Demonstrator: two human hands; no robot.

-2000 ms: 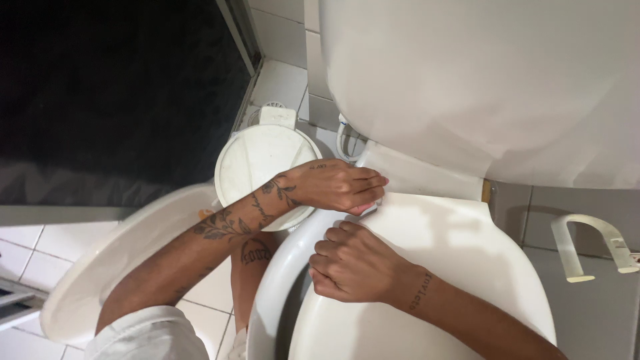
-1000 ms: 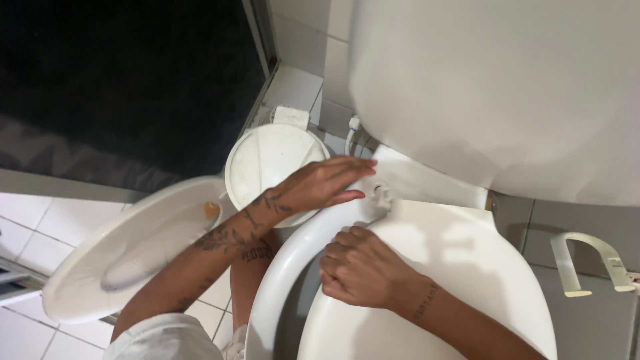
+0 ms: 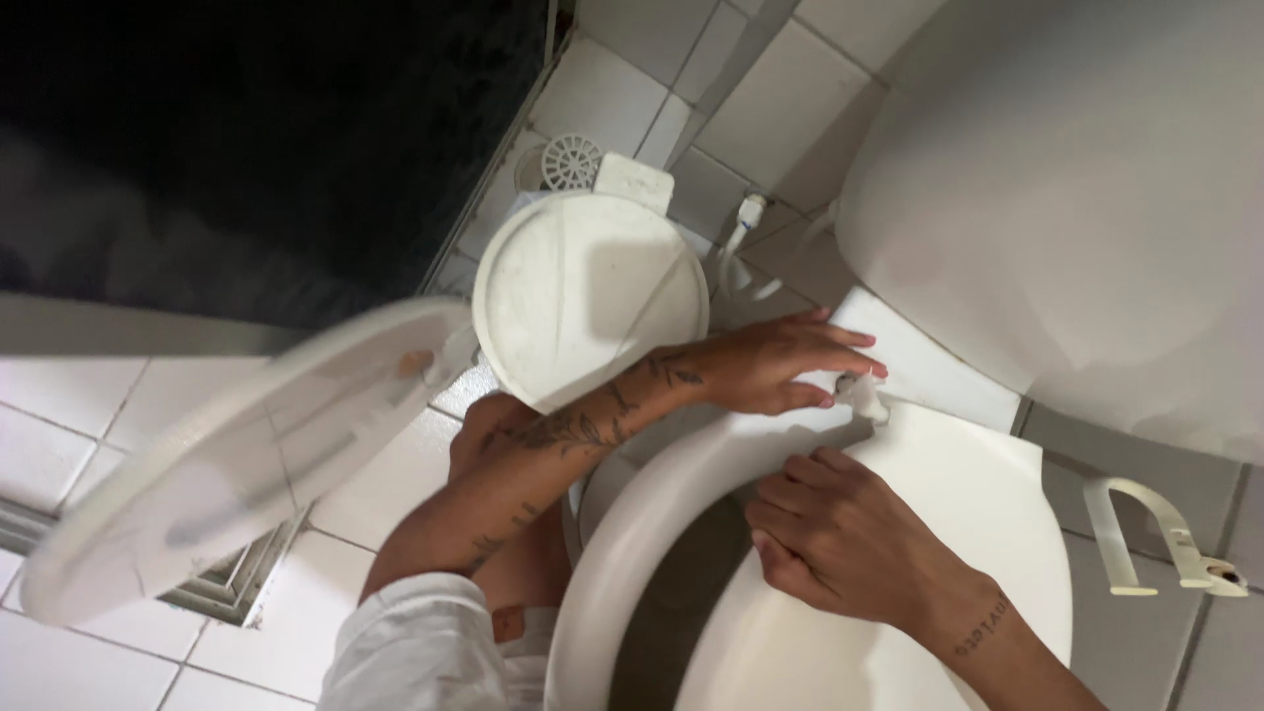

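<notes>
My left hand (image 3: pixel 790 363) reaches to the back of the white toilet bowl (image 3: pixel 632 553), its fingers spread and fingertips at a small white hinge fitting (image 3: pixel 865 395). A white toilet seat or lid (image 3: pixel 958 494) lies over the bowl, shifted to the right, with part of the bowl's opening showing at its left. My right hand (image 3: pixel 839 533) is curled over the left edge of this piece; its fingertips are hidden. Another white oval toilet seat or lid (image 3: pixel 247 444), blurred, stands tilted at the left.
A round white bin lid (image 3: pixel 592 296) is behind my left forearm. Beyond it are a floor drain cover (image 3: pixel 572 162) and a water hose (image 3: pixel 733 252). The white tank (image 3: pixel 1066 217) rises at upper right. A cream holder (image 3: pixel 1165 533) is at the right, a metal floor grate (image 3: pixel 237 583) at lower left.
My left hand's fingers were bunched at the hinge area two seconds ago and are now spread. My right hand stays curled at the edge of the seat or lid. The view is shifted.
</notes>
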